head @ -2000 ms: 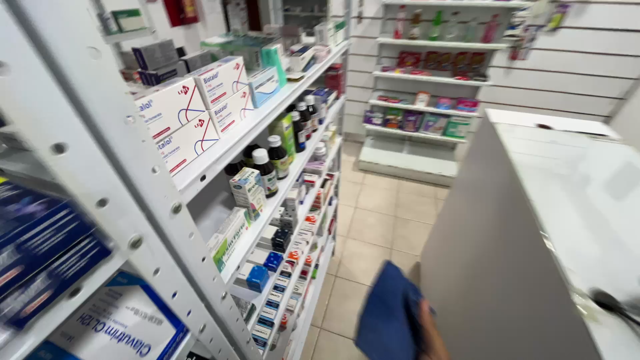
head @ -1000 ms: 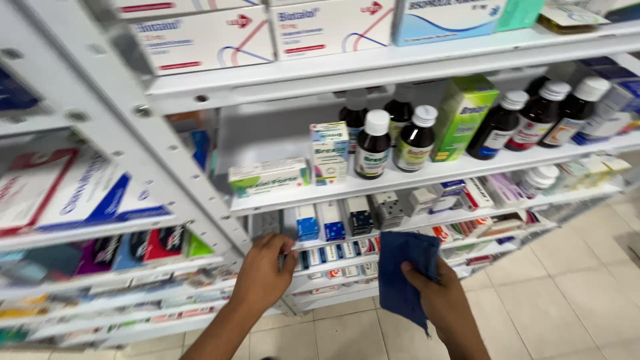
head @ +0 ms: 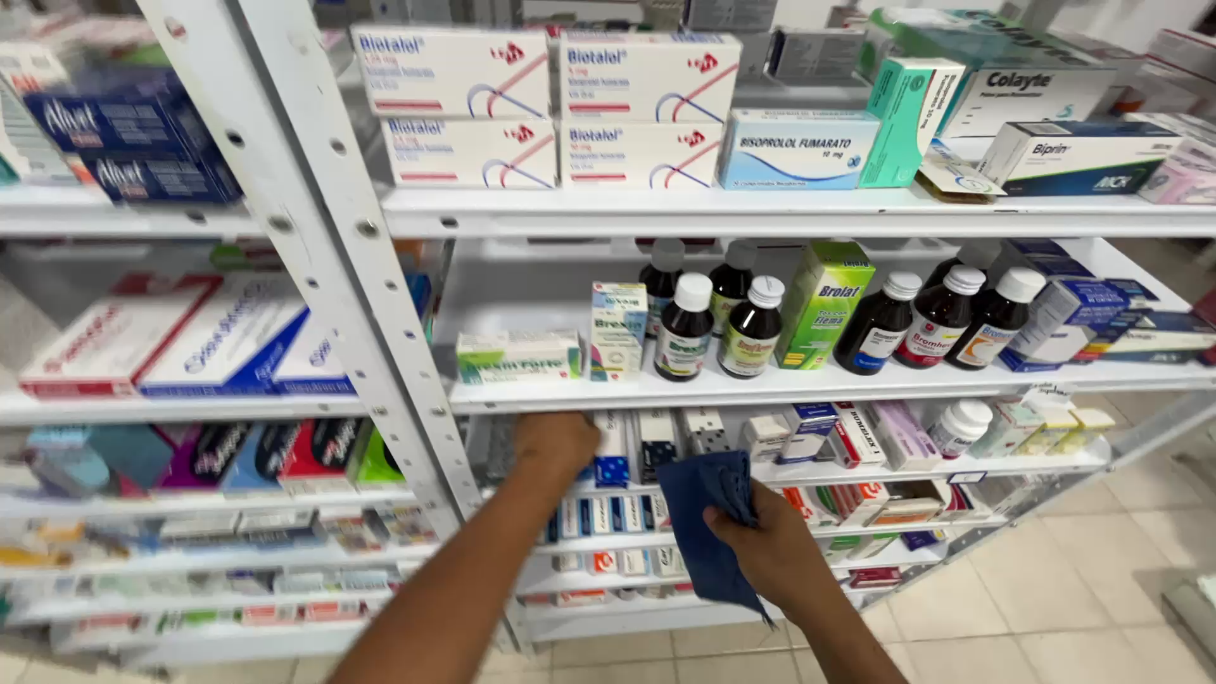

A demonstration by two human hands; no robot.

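My right hand (head: 769,541) grips a folded dark blue cloth (head: 703,522) in front of the lower shelves. My left hand (head: 556,442) reaches onto the shelf below the syrup bottles, beside small blue-and-white boxes (head: 611,456); its fingertips are hidden, so whether it holds anything cannot be told. Just above it, a green-and-white carton (head: 519,357) lies on the middle shelf. To its right stand an upright carton (head: 617,332), brown bottles with white caps (head: 684,328) and a tall green box (head: 826,304).
White medicine boxes (head: 451,71) are stacked on the upper shelf (head: 788,214). A perforated white metal upright (head: 351,256) rises left of my left arm, with another stocked rack beyond it. Tiled floor (head: 1026,608) shows at the lower right.
The view has swung from the aisle to face the shelves. Since one second ago my left hand has moved in among the boxes under the bottle shelf. The blue cloth stays in my right hand.
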